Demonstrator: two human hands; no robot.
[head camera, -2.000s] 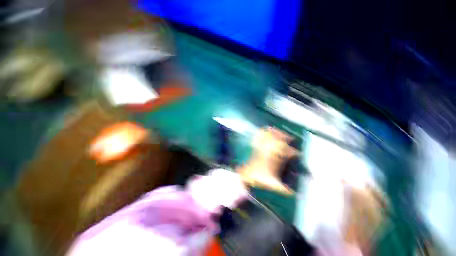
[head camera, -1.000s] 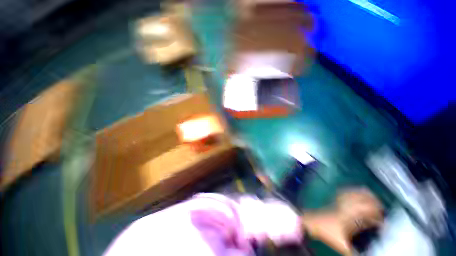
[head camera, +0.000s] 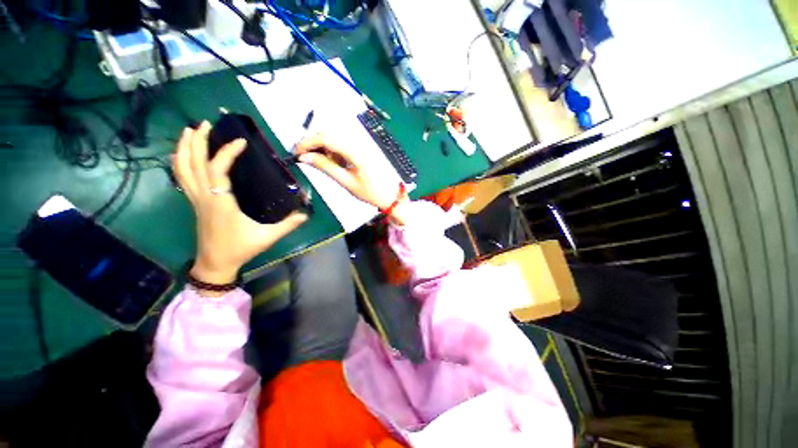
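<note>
My left hand (head camera: 216, 197) grips a black set-top box (head camera: 261, 177) at its left side and near edge, tilted above the green bench. My right hand (head camera: 343, 168) has its fingertips together on a small dark piece, likely a cable plug, at the box's right edge; whether it is inserted cannot be told. A smartphone (head camera: 94, 262) with a dark screen lies at the left. A long black remote control (head camera: 388, 144) lies partly on a white paper sheet (head camera: 281, 101), with a small dark pen (head camera: 308, 119) on the sheet.
A white power strip (head camera: 188, 54) with black plugs and blue cables is at the back left. Black cables (head camera: 74, 131) tangle left of the box. A small red-and-white item (head camera: 458, 129) lies right of the remote. An open carton (head camera: 542, 280) stands at the right, below bench level.
The view has swung from the blurred screen and cartons at the left to the bench. Both hands now show clearly at the set-top box.
</note>
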